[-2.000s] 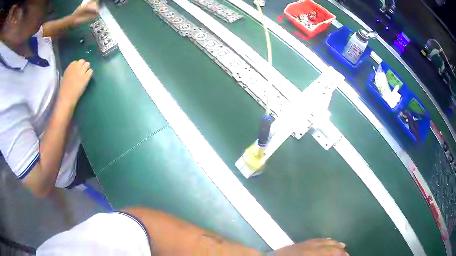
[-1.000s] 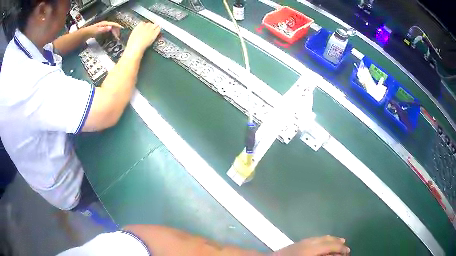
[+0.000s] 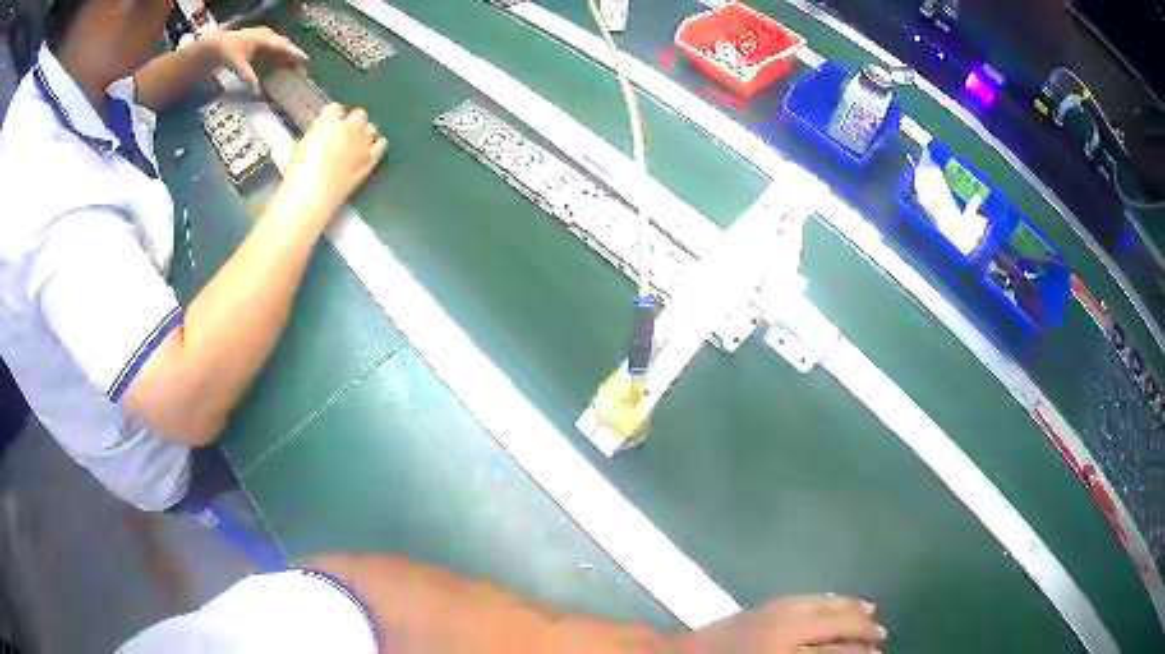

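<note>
My left hand (image 3: 805,626) lies at the bottom edge, over the end of a long white guide rail (image 3: 511,441). The frame edge cuts it off; whether its fingers hold anything is hidden. My right hand is not in view. Nearest in front is a pale metal stop arm (image 3: 696,313) across the green belt, with a yellow-tipped sensor block (image 3: 622,406) and dark blue connector (image 3: 641,335) on its near end. A row of silver housing plates (image 3: 543,179) with round parts lies behind the arm, along the far rail.
A neighbour at left holds a flat grey plate (image 3: 296,97) in both hands. Another housing plate (image 3: 235,143) lies beside that person. A red bin (image 3: 738,49), blue bins (image 3: 943,211) and a bottle (image 3: 862,109) stand on the far side.
The neighbour has reached to the belt and drawn a plate back towards the near rail. The plate row now ends nearer the arm. My left hand stays in about the same place.
</note>
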